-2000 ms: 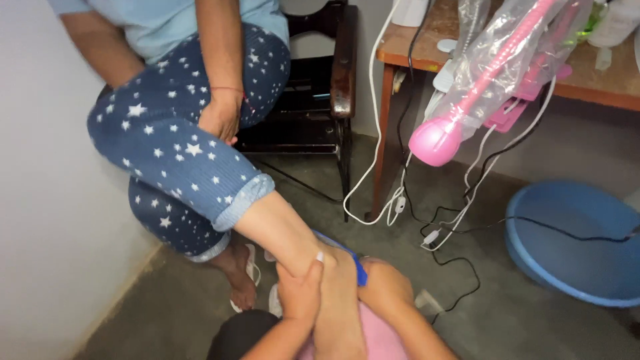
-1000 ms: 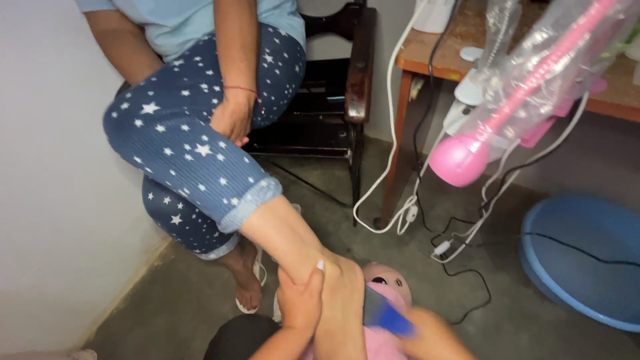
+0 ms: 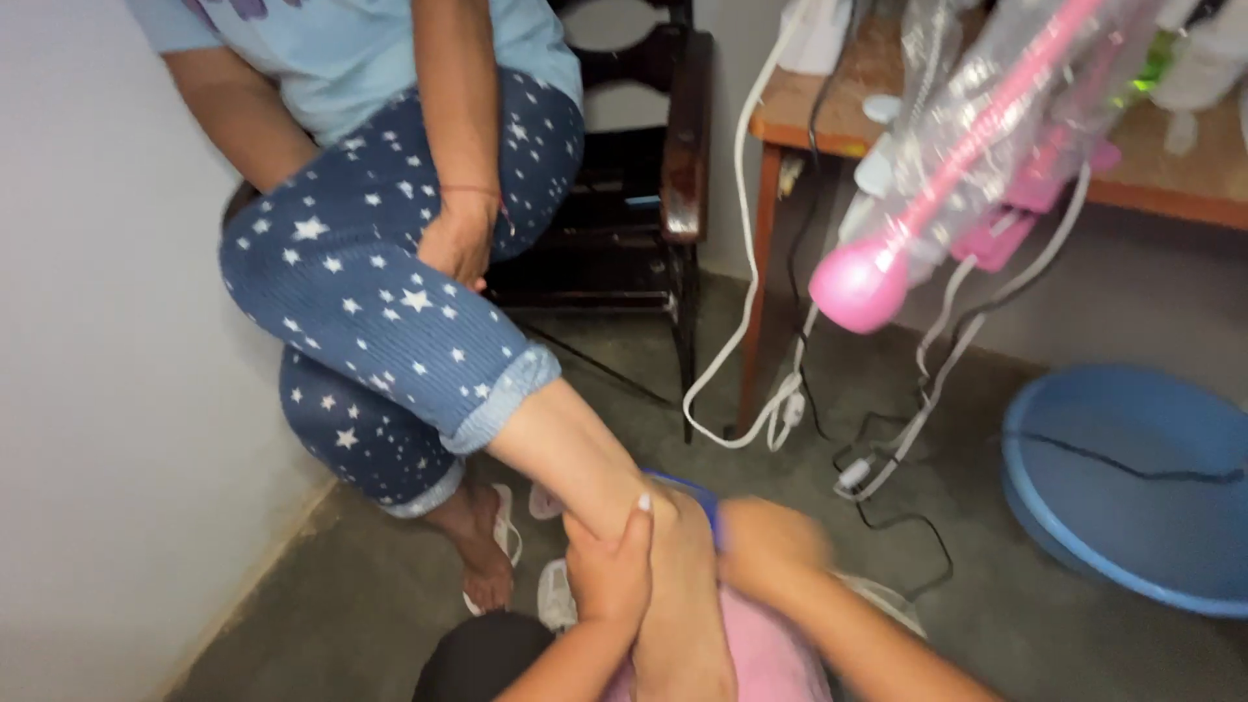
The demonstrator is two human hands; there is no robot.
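Observation:
A seated person's bare lower leg and foot [image 3: 682,595] extend toward me from the rolled cuff of blue star-print trousers [image 3: 390,292]. My left hand [image 3: 614,575] grips the ankle from the left, thumb on top. At the ankle's right side, my blurred right hand [image 3: 775,546] is closed on a blue tool [image 3: 704,512], pressed near the heel; the foot and fingers hide most of it, so its kind is unclear. Under the foot is a pink surface [image 3: 770,648]. The person's other foot [image 3: 486,565] wears a white flip-flop on the floor.
A dark wooden armchair [image 3: 686,146] holds the person. At upper right, a pink lamp-like item [image 3: 860,285] in clear plastic hangs before a wooden table [image 3: 1160,195]. White and black cables trail over the floor near a blue plastic basin [image 3: 1033,517]. A pale wall stands left.
My right hand and the blue tool have moved from the right, away from the foot one second ago, back against the ankle's side. My left hand keeps its hold on the ankle.

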